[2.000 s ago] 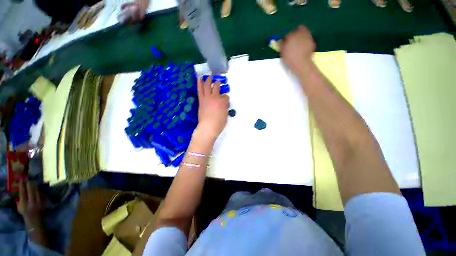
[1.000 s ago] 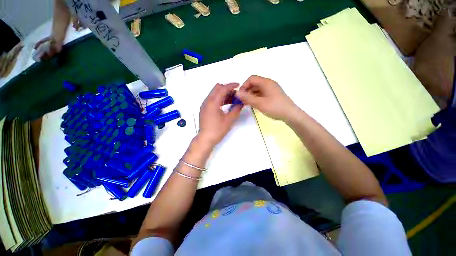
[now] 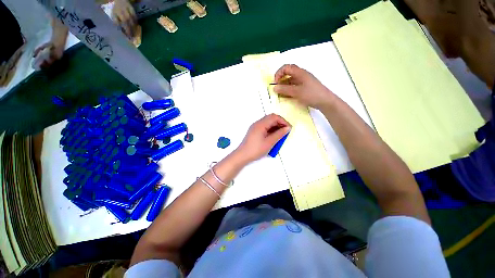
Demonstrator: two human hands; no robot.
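Note:
My left hand [image 3: 266,136] holds one blue battery cell [image 3: 279,145] by its upper end, low over the white sheet at the edge of the yellow adhesive strip. My right hand [image 3: 297,86] is above it at the strip's upper part, fingertips pinched on a small yellow piece [image 3: 285,77] with a thin dark edge. The long pale yellow adhesive strip [image 3: 312,157] runs from the back to the front edge. Dark green discs [image 3: 223,142] lie on the white sheet left of my left hand.
A blue cell pile [image 3: 103,146] lies at left, with a dark-edged sheet stack [image 3: 24,201] beyond it. Spare yellow sheets [image 3: 407,92] lie at right. A grey post [image 3: 116,46] stands at the back left. The green belt [image 3: 228,35] carries tan parts. Other people's hands show at both sides.
My hands have parted: the right has moved up to the strip, the left down and right with the cell. Another cell now lies at the pile's right side. The tan parts have shifted left.

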